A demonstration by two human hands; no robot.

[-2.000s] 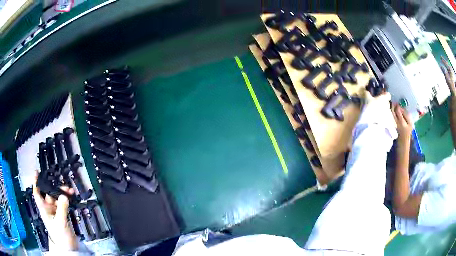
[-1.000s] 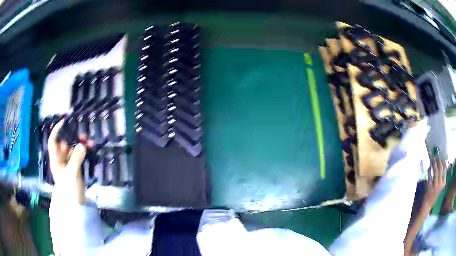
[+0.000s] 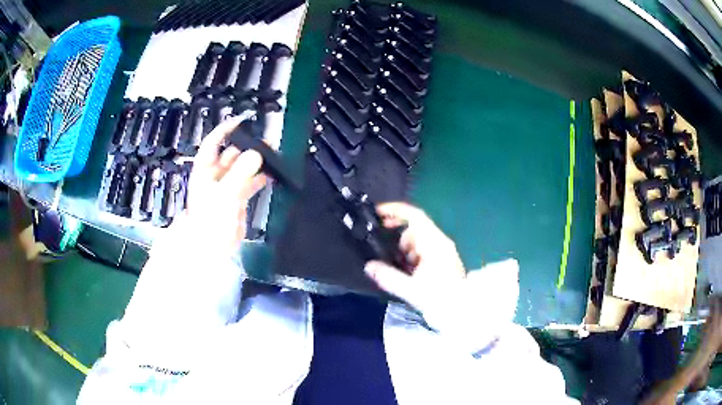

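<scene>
My left hand (image 3: 226, 170) is over the right edge of the left board (image 3: 162, 71) and holds a black elongated piece (image 3: 273, 162) that points down to the right, slightly blurred. My right hand (image 3: 412, 253) is over the near part of the black mat (image 3: 317, 237) and holds a chunky black bracket piece (image 3: 366, 221) with bright metal glints. The two held pieces are apart. Black handle-like pieces (image 3: 368, 83) lie in two slanted rows on the mat. Joined black units (image 3: 162, 126) stand in rows on the left board.
A blue basket (image 3: 101, 95) with thin silvery rods is at the far left. Stacked tan cardboard sheets (image 3: 653, 285) with jumbled black brackets (image 3: 657, 198) are at the right. A yellow-green line (image 3: 568, 190) crosses the green bench. Another person's arm (image 3: 697, 360) shows at the lower right edge.
My right hand has come from the right stack to the mat with a bracket piece. My left hand has moved right and now holds an elongated piece. The view has turned, bringing the basket fully into sight.
</scene>
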